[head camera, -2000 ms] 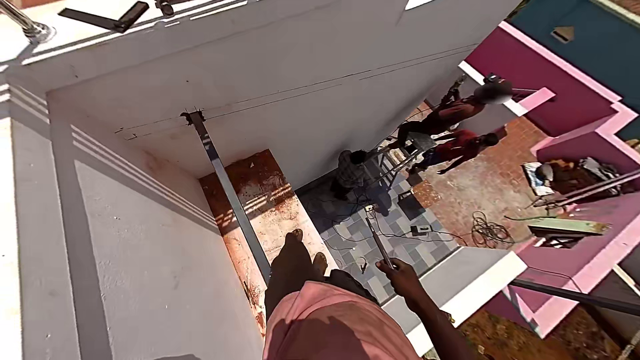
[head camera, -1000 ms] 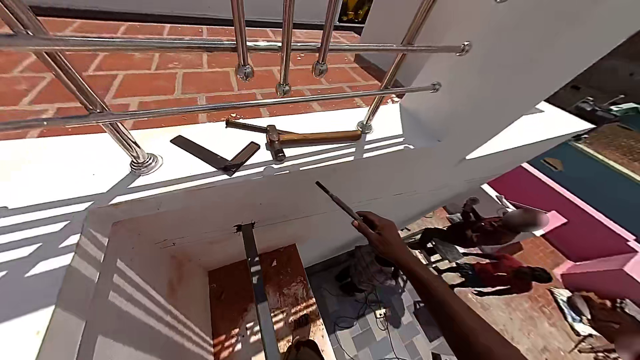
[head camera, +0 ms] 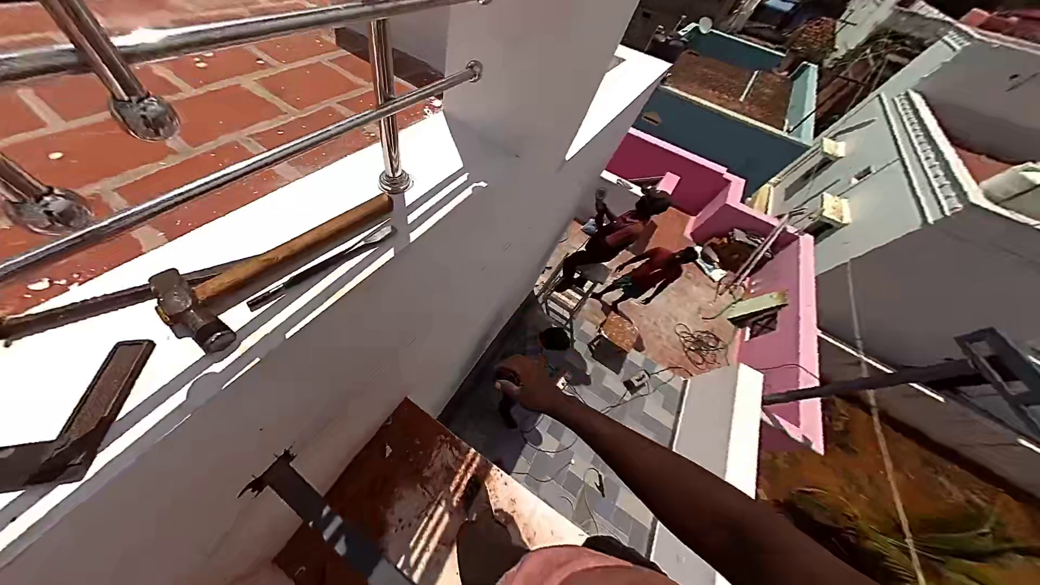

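My right hand [head camera: 532, 386], arm stretched from the lower right, hovers past the white ledge with its fingers loosely parted and no tool seen in it. A flat-ended steel chisel [head camera: 325, 268] lies on the ledge beside a hammer with a wooden handle [head camera: 296, 248] and a steel head. Behind the hammer, a dark metal bar [head camera: 81, 313] lies partly under it. An L-shaped metal square [head camera: 97, 410] rests at the left. Lower down, a metal beam [head camera: 333, 520] meets a broken hole in the wall. My left hand is out of view.
Stainless steel railing [head camera: 244, 166] runs above the ledge [head camera: 187, 231]. My foot is near a rust-stained board [head camera: 390, 479], high over a tiled floor [head camera: 617, 455]. Below are a person standing at a ladder [head camera: 569, 301], two more people, a stool [head camera: 617, 333] and cables [head camera: 703, 345].
The chisel, in my right hand in the earlier frames, now lies on the ledge beside the hammer. My hand has come away from it. The view has shifted.
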